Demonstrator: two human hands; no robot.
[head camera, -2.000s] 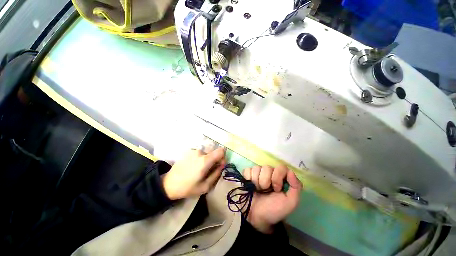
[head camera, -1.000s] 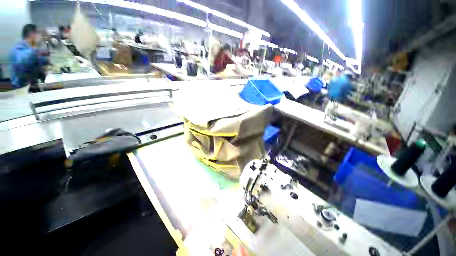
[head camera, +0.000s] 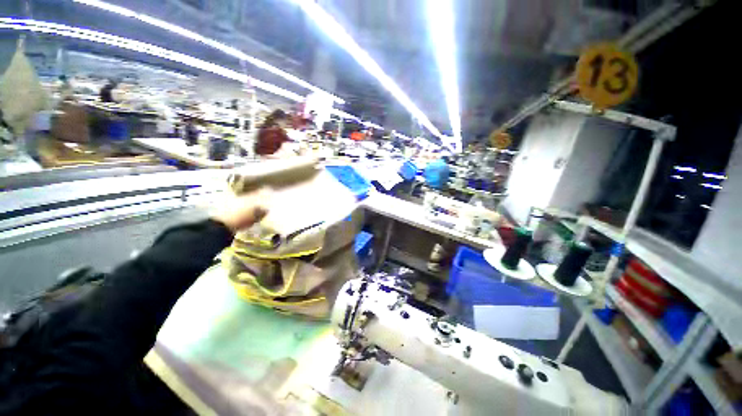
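A stack of khaki canvas bags (head camera: 313, 280) with yellow edging stands at the far end of the green-covered table (head camera: 236, 337), beyond the sewing machine. My left hand (head camera: 244, 213) reaches out over the top of the stack and touches or hovers at the beige cloth (head camera: 305, 199) there. The hand is small and blurred, and I cannot tell whether its fingers grip the cloth. My right hand is out of the picture.
The white sewing machine (head camera: 427, 333) is at the lower middle. Behind it are a blue bin (head camera: 464, 276) with a white sheet and dark thread cones (head camera: 573, 264). A shelf unit (head camera: 643, 349) is at the right. People work at distant tables.
The view has swung up and right from the lap. Both hands, the bag piece and the black cord left the picture. My left arm has since stretched forward to the bag stack.
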